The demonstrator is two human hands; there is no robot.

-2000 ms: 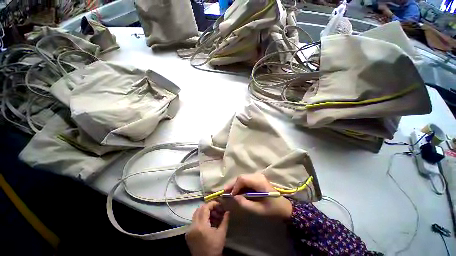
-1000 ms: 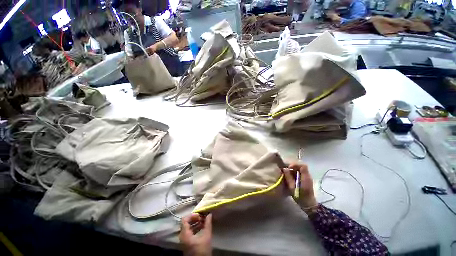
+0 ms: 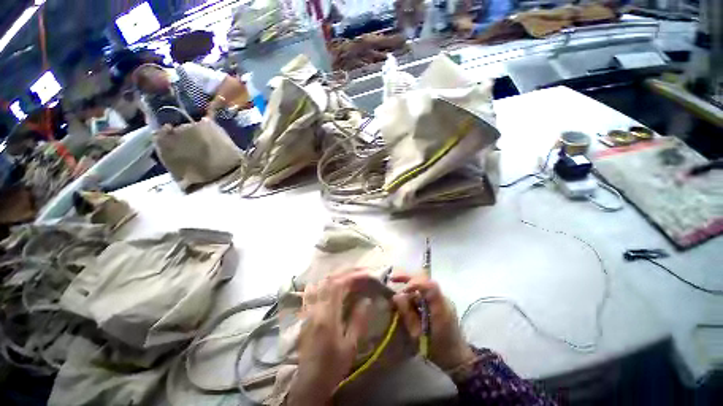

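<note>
A beige fabric bag lies bunched on the white table in front of me. Its yellow binding curves between my hands, and its loop straps trail to the left. My left hand lies on the bag with the fingers bent over its cloth, blurred. My right hand holds a thin pen-like tool upright between the fingers, its thin end pointing away from me, and also touches the bag's upper edge near the left fingertips. The exact fingertip contact is blurred.
Beige bags are piled at left and beyond. A black plug in a white socket block, a tape roll, a pale cord, a black clip and a red-edged board lie right. A person handles a bag across the table.
My left hand has moved from the binding's near left end up onto the bag, beside my right hand. The bag is more bunched. The tool now stands upright. The view has shifted right.
</note>
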